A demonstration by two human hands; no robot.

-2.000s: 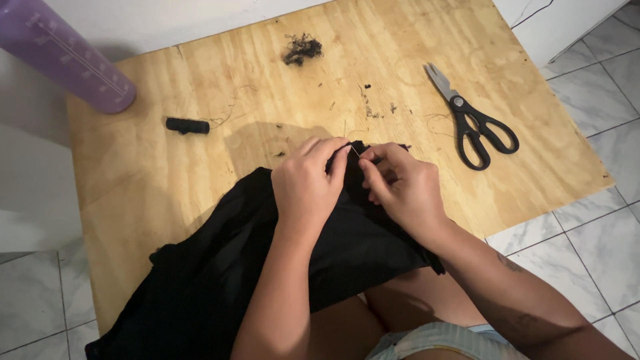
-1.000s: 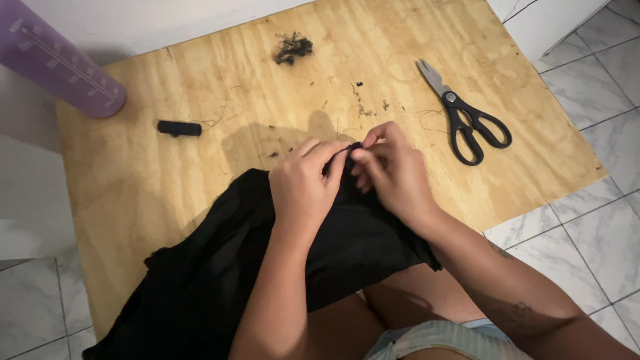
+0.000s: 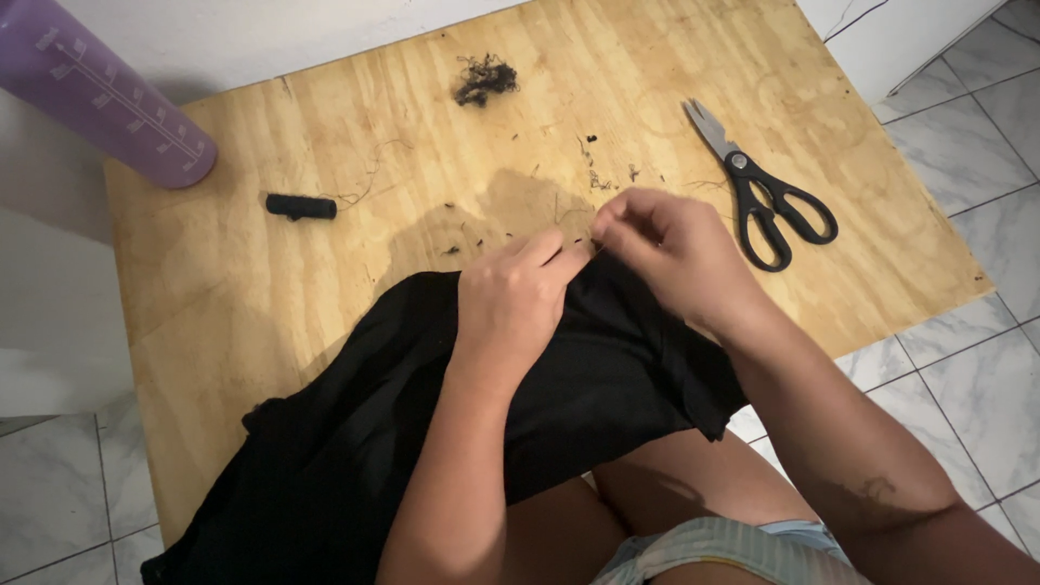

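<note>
Black fabric (image 3: 349, 406) lies over the near part of the plywood table and across my lap. My left hand (image 3: 520, 296) pinches the fabric's upper edge between thumb and fingers. Close beside it, my right hand (image 3: 670, 252) has thumb and index finger pressed together at that same edge. A thin glint, perhaps a needle, shows near the right fingertips, but it is too small to be sure. To the left lies a small roll of black thread (image 3: 301, 206) with a loose strand trailing from it.
Black-handled scissors (image 3: 756, 179) lie on the right of the plywood table (image 3: 325, 114), blades slightly apart. A tangle of dark thread (image 3: 485, 80) sits at the back, with thread scraps (image 3: 600, 180) nearer my hands. A purple bottle (image 3: 138, 106) stands at the back left corner.
My right hand's fingers have shifted at the fabric edge and are now pinched together beside the left fingertips. The left hand has kept its hold on the fabric.
</note>
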